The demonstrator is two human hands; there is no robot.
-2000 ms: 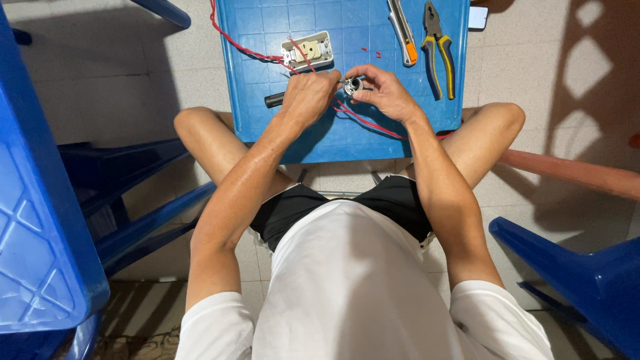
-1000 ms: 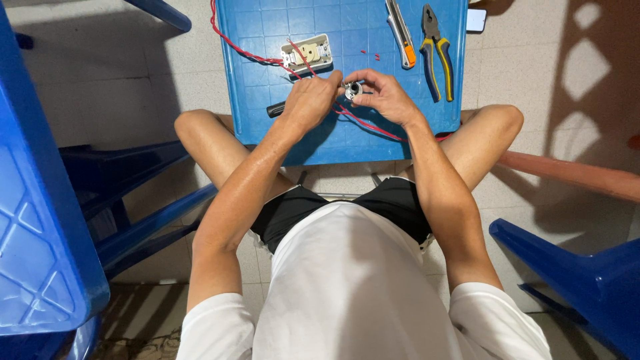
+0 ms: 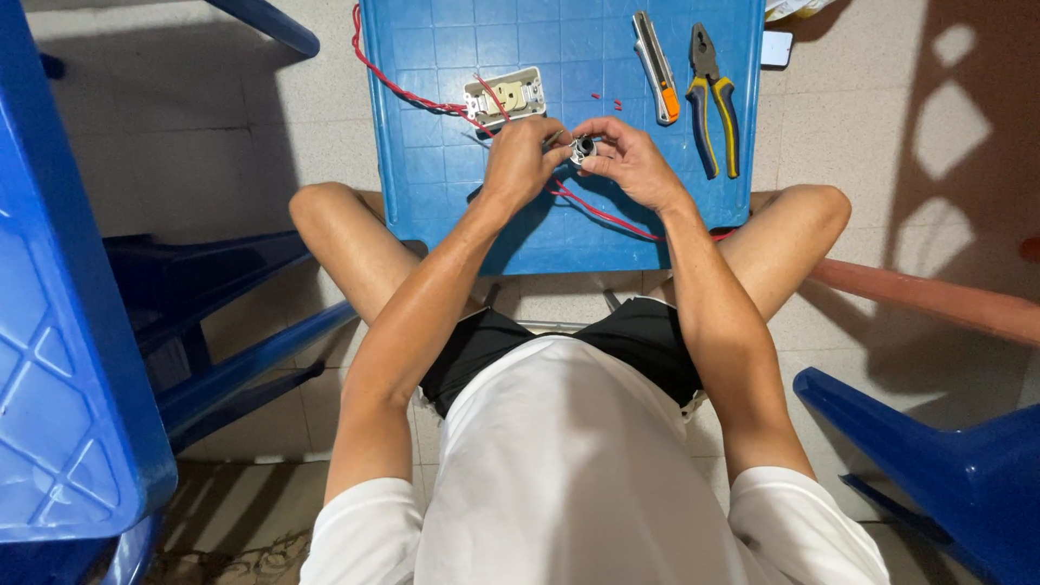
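My right hand holds a small round white-and-black fitting, perhaps a lamp socket, between thumb and fingers. At its left side my left hand pinches something thin, probably a wire end, mostly hidden by the fingers. Red twisted wires run from beneath the hands toward the right forearm. Just above my left hand lies an open white outlet box with a cream socket, and another red twisted wire reaches it from the left. A dark object is partly covered by my left wrist.
On the blue plastic table lie a utility knife and combination pliers at the right, with several red insulation bits nearby. A phone is beyond the right edge. Blue plastic furniture stands left, more right.
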